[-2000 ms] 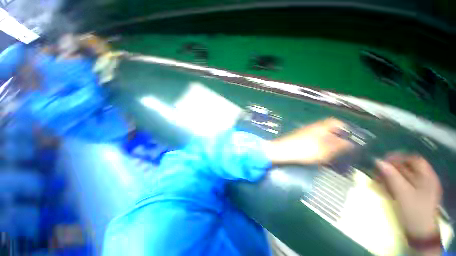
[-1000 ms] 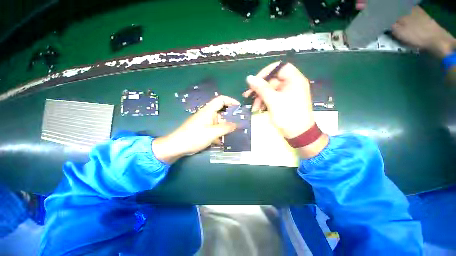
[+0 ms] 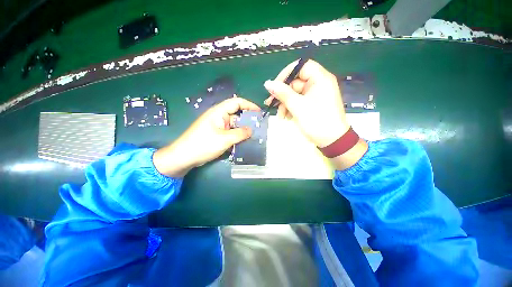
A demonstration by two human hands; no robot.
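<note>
My left hand point(image 3: 205, 137) holds a dark circuit board point(image 3: 251, 147) at its upper left part, over the left end of a cream sticker sheet point(image 3: 306, 154). My right hand point(image 3: 314, 103), with a red wristband, grips dark tweezers point(image 3: 289, 77) like a pen. The tweezers' tip points down at the top edge of the held board; whether it touches, I cannot tell. The sheet lies flat on the green bench, with fine lines showing at its lower left. The fingers hide part of the board.
A striped sheet point(image 3: 77, 137) lies at the far left. Other boards lie on the bench: one left point(image 3: 145, 111), one behind my left hand point(image 3: 216, 92), one right point(image 3: 359, 91). A chipped rail point(image 3: 224, 49) with a grey post point(image 3: 415, 14) borders the belt, which carries dark units point(image 3: 138, 30).
The view was blurred and turned two seconds ago, and is now steadier. Since one second ago, the other person's hand at the upper right has left the view. Both my hands keep their holds.
</note>
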